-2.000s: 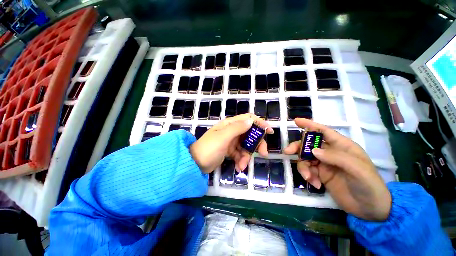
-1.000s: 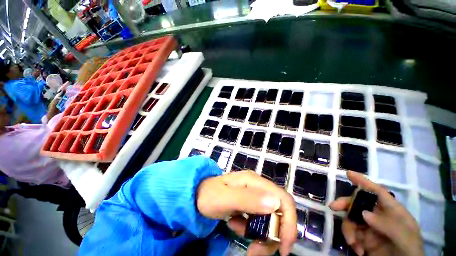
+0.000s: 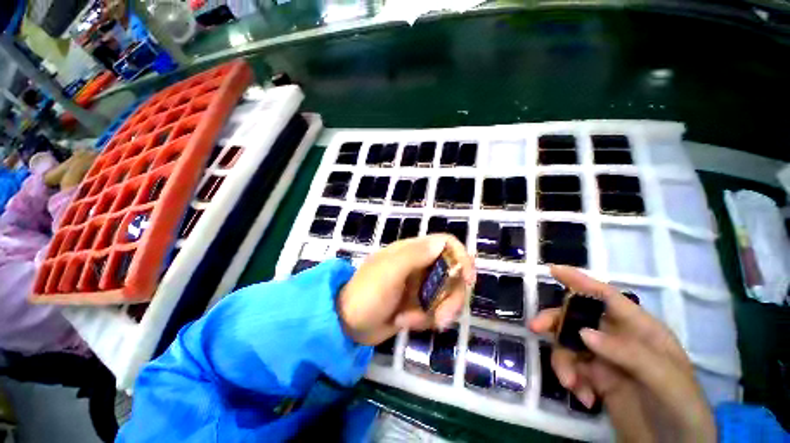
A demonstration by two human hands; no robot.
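Observation:
My left hand (image 3: 394, 290) holds a smartwatch body (image 3: 433, 282) by its edges, tilted, with faint marks on its dark face. My right hand (image 3: 619, 355) holds a second smartwatch body (image 3: 580, 322) between thumb and fingers; its face looks dark. Both hands are over the front part of the white foam tray (image 3: 504, 156). The tray's pockets hold dark watch bodies, mostly in pairs; one back pocket and several at the right hold none. My hands hide some of the front pockets.
A tilted red-orange tray (image 3: 192, 121) lies on stacked white trays (image 3: 275, 117) at the left. A person in a pink sleeve (image 3: 35, 225) is beyond them. A white packet (image 3: 760, 247) lies at the right on the dark green bench (image 3: 450, 73).
The view turned left, then partly back right. The right watch's lit white and green display now looks dark. The left watch is turned more edge-on. Both hands still hold their watches.

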